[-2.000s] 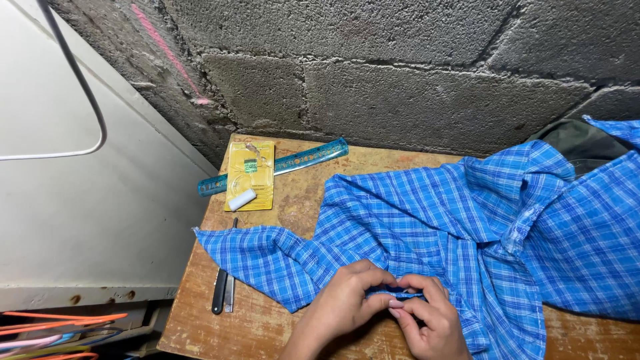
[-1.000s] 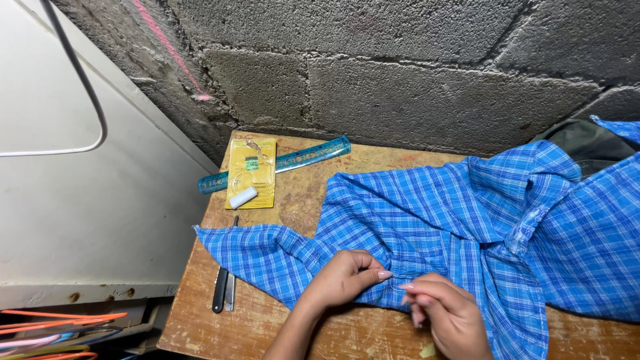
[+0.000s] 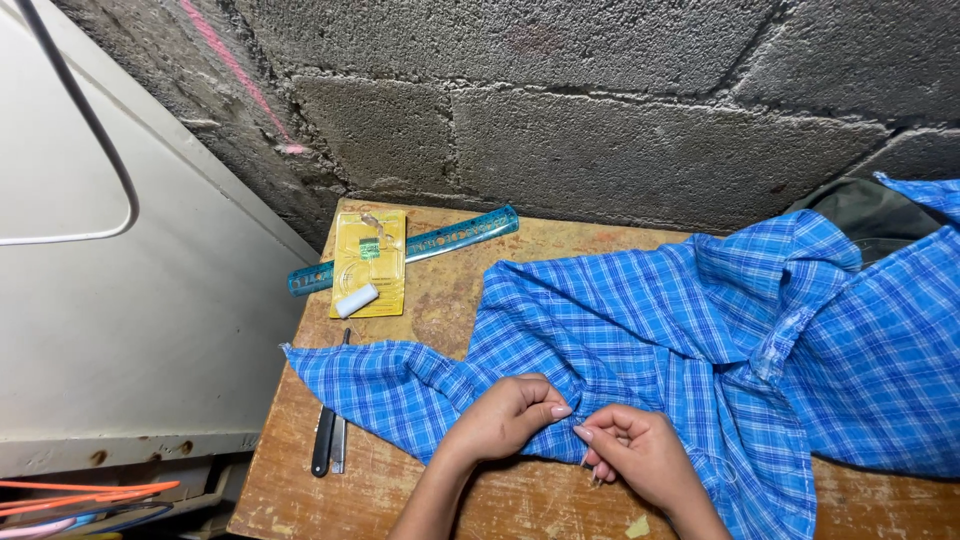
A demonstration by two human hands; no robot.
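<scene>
A blue plaid cloth garment (image 3: pixel 600 322) lies spread and creased over the wooden table (image 3: pixel 442 300). Near its lower edge my left hand (image 3: pixel 510 416) pinches a fold of the fabric between thumb and fingers. Just to the right, my right hand (image 3: pixel 630 450) has thumb and index finger closed together at the same fold. Something thin and pale shows below its fingers; whether it is a needle or thread cannot be told. A loose loop of light thread (image 3: pixel 727 469) rests on the cloth to the right of this hand.
A white thread spool (image 3: pixel 357 301) sits on a yellow blister card (image 3: pixel 390 289), which overlaps a teal ruler (image 3: pixel 465 234). A black-handled folding razor (image 3: pixel 324 442) lies partly under the cloth. Concrete blocks (image 3: pixel 600 150) rise behind; a white panel (image 3: pixel 112 300) stands left. Dark fabric (image 3: pixel 862 214) is at back right.
Two seconds ago both hands held a raised fold together. My right hand then drew a little away and has now come back close beside my left hand at the cloth.
</scene>
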